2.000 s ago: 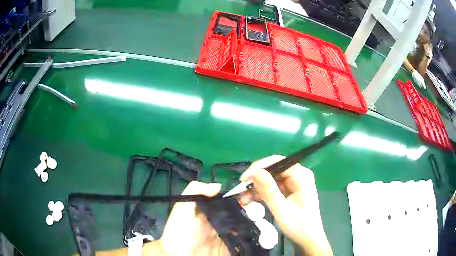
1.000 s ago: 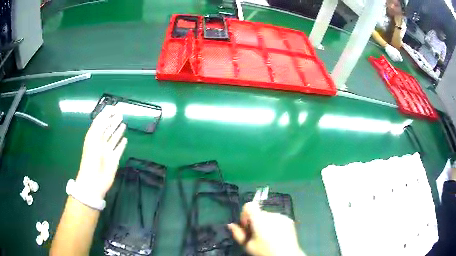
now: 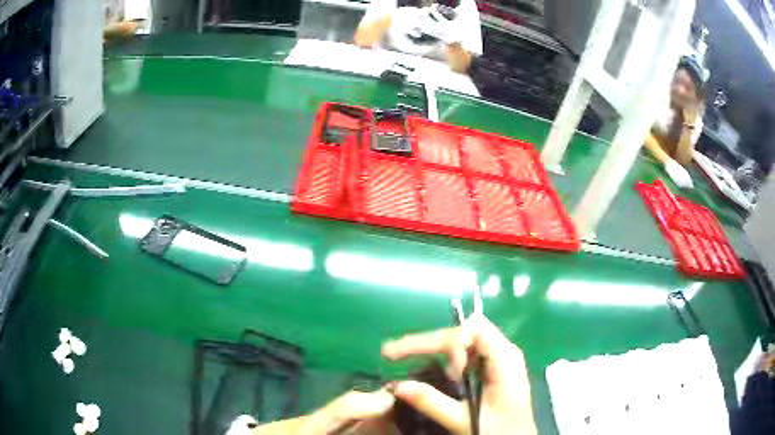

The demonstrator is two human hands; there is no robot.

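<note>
My right hand [image 3: 489, 378] is closed around black tweezers [image 3: 472, 374], their pale tips pointing up and away from me. My left hand [image 3: 353, 409] is low in the picture, close beside my right hand. A blurred dark piece [image 3: 418, 408] shows between the hands; which hand bears it cannot be told. One black phone frame [image 3: 228, 275] lies singly at the upper left of the worktop. Overlapping black frames [image 3: 200, 382] lie left of my hands, cut off by the bottom edge.
A red perforated tray [image 3: 416, 223] with two dark frames is beyond my hands; a second red tray [image 3: 692, 234] is far right. A white sheet [image 3: 637, 391] lies right. White bits [image 3: 68, 350] lie left. White uprights [image 3: 616, 153] and people [image 3: 680, 110] are beyond.
My left hand has left the single frame at upper left and come back beside my right hand. The tweezers now show upright in my right hand. The view has tilted up.
</note>
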